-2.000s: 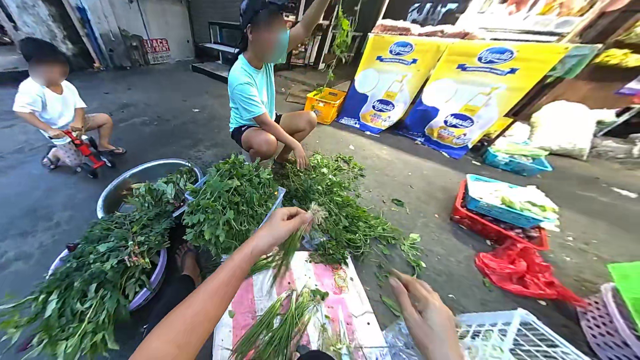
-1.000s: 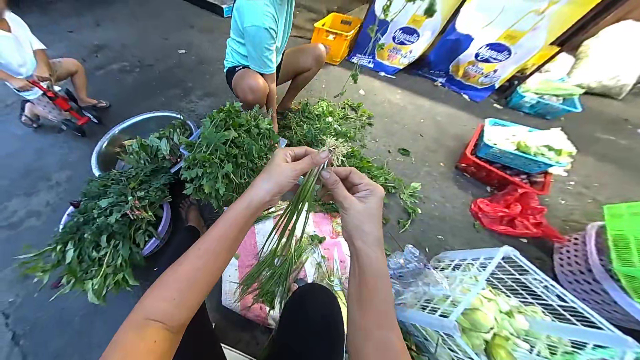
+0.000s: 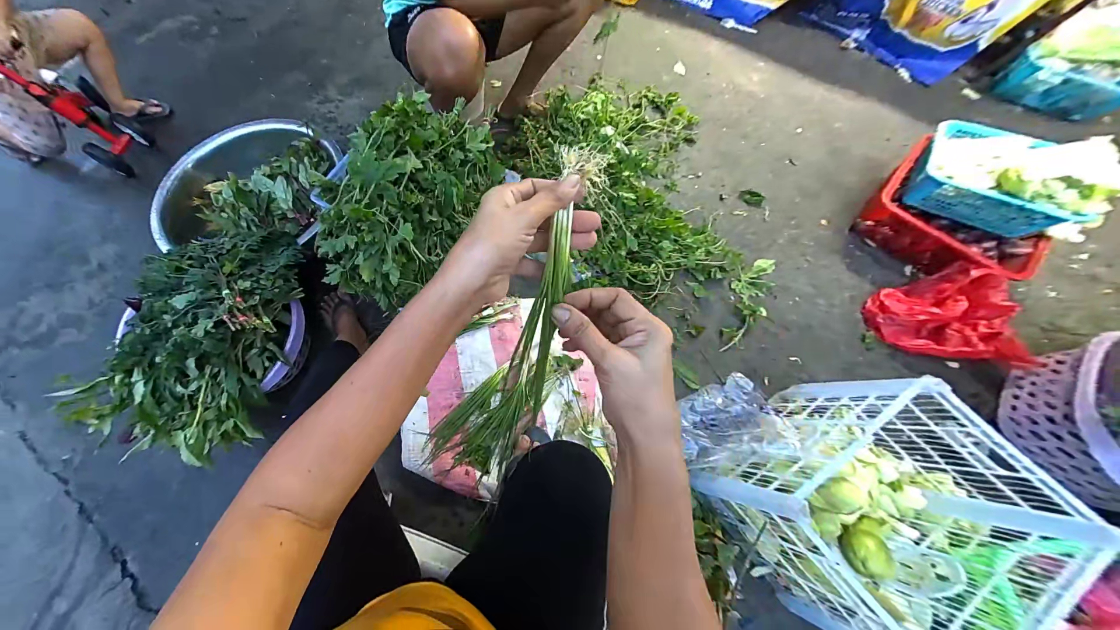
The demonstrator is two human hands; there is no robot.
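Observation:
A thin bunch of spring onions (image 3: 553, 262) hangs roots up, its white root ends above my left hand (image 3: 529, 227). My left hand grips the bunch just below the roots, thumb on the near side. Lower down, the thumb and forefinger of my right hand (image 3: 619, 337) pinch the green leaves. Beneath the hands, more green leaves lie over a red and white striped sack (image 3: 448, 385); where the held leaves end among them is hard to tell. Leafy green bunches (image 3: 407, 192) are heaped just beyond my left hand.
A metal basin (image 3: 179, 197) and a purple tub (image 3: 293, 350) with leafy greens stand at left. A white plastic crate (image 3: 927, 503) of vegetables is at right, beyond it a red plastic bag (image 3: 945, 315) and a red crate (image 3: 892, 219). A person (image 3: 446, 52) squats across the heap.
My right hand has moved from near the root ends down to the leaves; two seconds ago it was apart from the bunch. My left hand still holds the bunch. The view has tilted down.

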